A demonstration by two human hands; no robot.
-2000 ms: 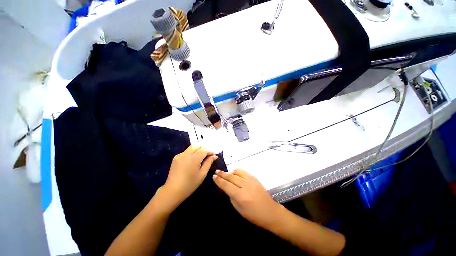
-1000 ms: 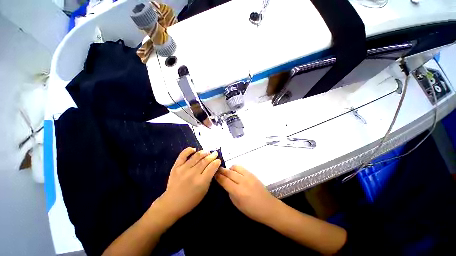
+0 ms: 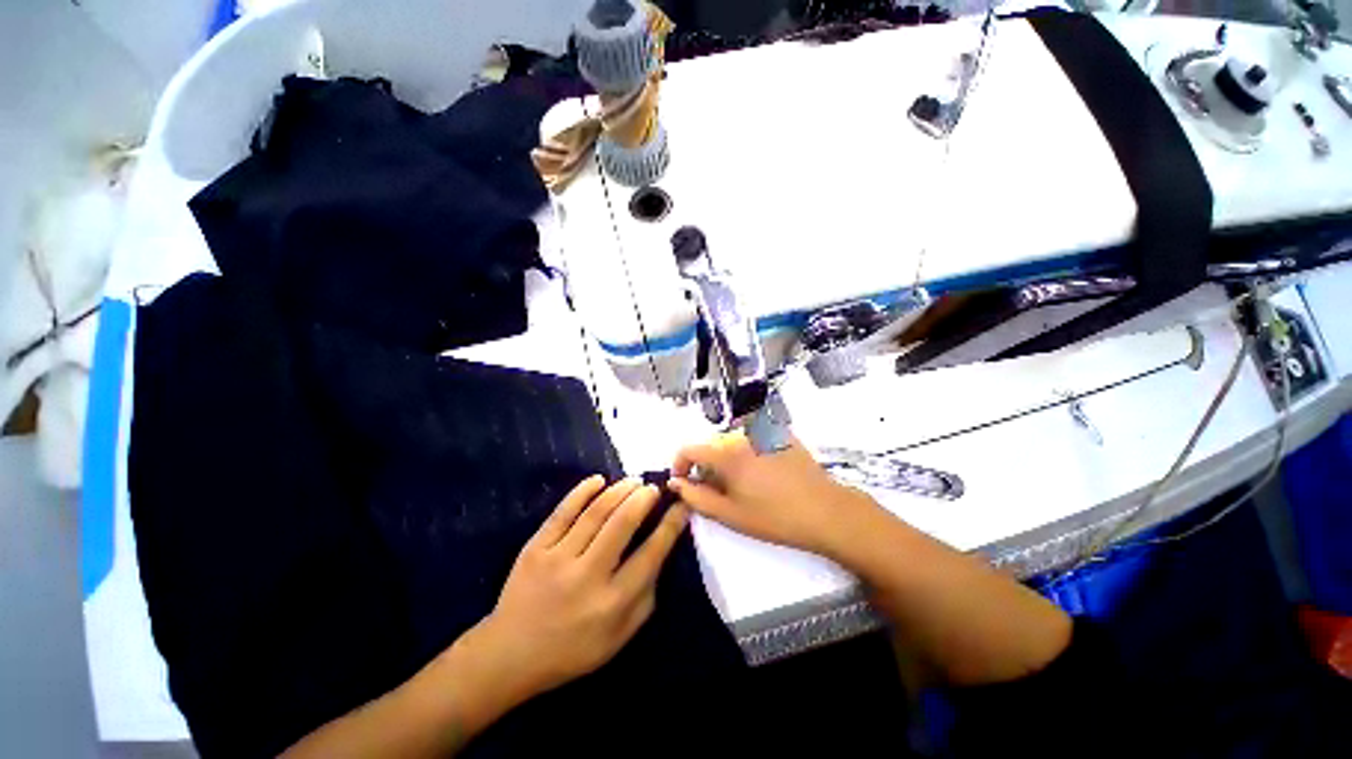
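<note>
The dark pinstriped garment piece (image 3: 445, 445) lies over the left of the white table and hangs over its front edge. My left hand (image 3: 581, 578) lies flat on it, fingertips at its right edge. My right hand (image 3: 764, 494) pinches the small dark strip at that edge between thumb and finger, touching my left fingertips. The strip is mostly hidden by the fingers. The white sewing machine head (image 3: 875, 163) stands just behind. Its presser foot and needle area (image 3: 715, 398) is above my fingers, and no cloth can be made out under it.
Silver thread snips (image 3: 897, 475) lie on the table right of my right hand. A grey spool (image 3: 615, 45) with tan strips stands on the machine head. Dark cloth fills the side trough behind left. Loose cables (image 3: 1186, 445) hang over the table's right front edge.
My right hand has moved up and over the strip, nearer the needle area. My left hand has shifted slightly down, its fingers flatter. The view has turned, so the machine head sits farther right.
</note>
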